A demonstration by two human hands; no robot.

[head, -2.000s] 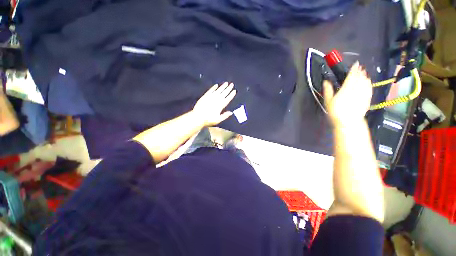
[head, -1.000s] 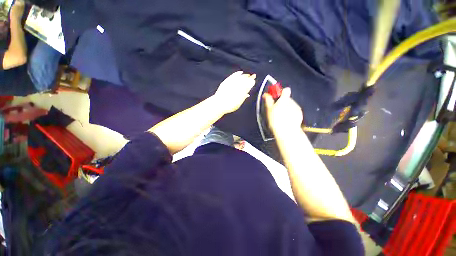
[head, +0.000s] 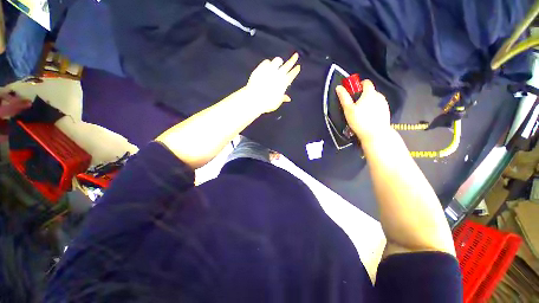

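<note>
A dark navy garment piece (head: 207, 65) lies over the pressing table. My right hand (head: 367, 109) grips the red-tipped handle of the steam iron (head: 335, 106), whose silver-edged plate points away from me on the dark cloth. My left hand (head: 272, 84) rests on the cloth left of the iron, fingers apart and holding nothing. A small white ticket (head: 314, 150) lies on the cloth between the iron and the near edge. A narrow white strip (head: 229, 18) lies on the garment farther up.
Bright navy cloth (head: 455, 35) is heaped at the far right. A yellow hose (head: 434, 154) runs right from the iron. Red crates stand on the floor at the right (head: 484, 254) and left (head: 56, 154). Purple cloth (head: 118, 112) hangs at the left edge.
The iron and my right hand went left onto the dark cloth, then slightly right and farther away. The white ticket shows again. My left hand has stayed on the cloth.
</note>
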